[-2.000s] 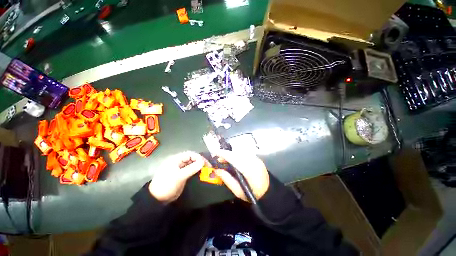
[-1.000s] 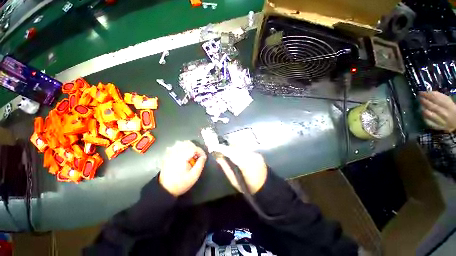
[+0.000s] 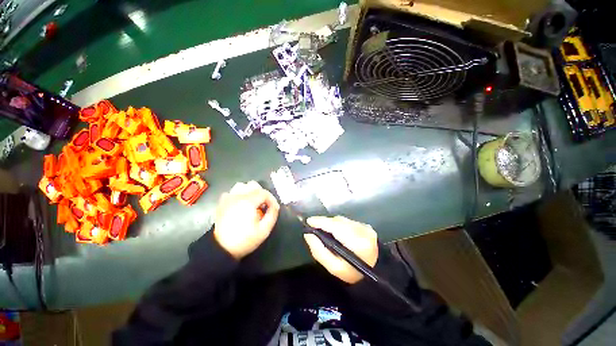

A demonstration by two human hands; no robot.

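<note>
My right hand (image 3: 343, 249) holds the black pen-like soldering iron (image 3: 348, 255), its thin tip pointing up and left toward my left hand. My left hand (image 3: 244, 219) is closed around a small orange and dark red piece (image 3: 263, 208), mostly hidden by the fingers. A small pale rectangular part (image 3: 284, 184) lies on the bench just beyond my hands. The heap of orange housings (image 3: 121, 169) lies to the left. Silver-white metal pieces (image 3: 294, 108) are piled beyond my hands.
A fan with a round grille (image 3: 412, 69) stands under a cardboard flap (image 3: 439, 17). A yellow-green round tin (image 3: 498, 162) is at right. A black tray (image 3: 586, 88) with yellow-orange parts is far right. A lit phone (image 3: 37, 108) is at left. An open cardboard box (image 3: 554, 250) sits below the bench.
The orange housing seen between my hands earlier is now mostly inside my left hand. My right hand has moved slightly right with the iron. Another person's hand at far right is gone; yellow-orange parts now show there.
</note>
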